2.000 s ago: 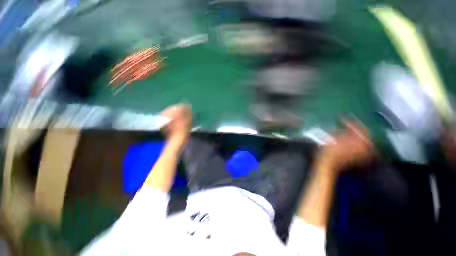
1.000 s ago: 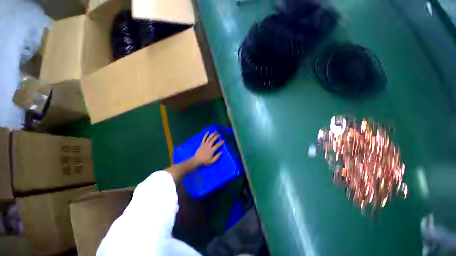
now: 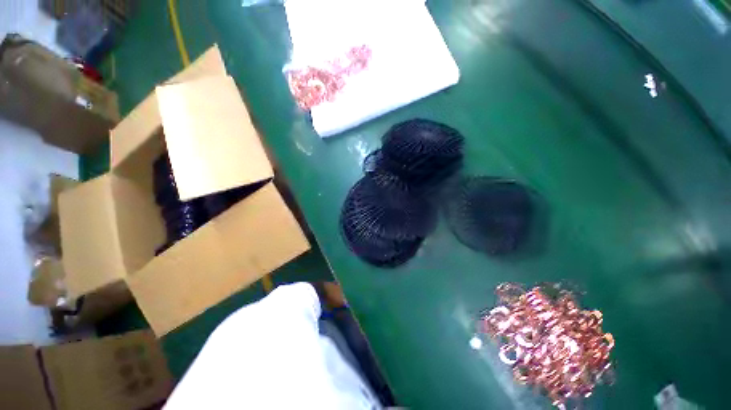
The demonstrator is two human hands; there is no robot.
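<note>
No hand shows clearly. A white sleeve (image 3: pixel 264 344) enters at the bottom; a small brown patch beside its end may be skin, but I cannot tell. My right hand is out of the picture. Nearest in front, a loose pile of copper-coloured rings (image 3: pixel 557 340) lies on the green bench (image 3: pixel 433 320). Beyond it are several overlapping black grilles (image 3: pixel 389 210) and one black grille (image 3: pixel 495 215) lying beside them. Farther away, a white block or tray (image 3: pixel 385 64) has more copper rings (image 3: pixel 329 78) on it.
An open brown carton (image 3: pixel 216 264) with dark contents stands left of the bench edge. Closed brown cartons (image 3: pixel 104 372) are at the lower left, and another carton (image 3: pixel 56 96) is at the upper left. A small pale piece (image 3: pixel 651 85) lies on the far right of the bench.
The view has shifted along the bench, bringing the white block into view. The left hand that rested on the blue stool, and most of the stool, no longer show. The ring pile now appears lower.
</note>
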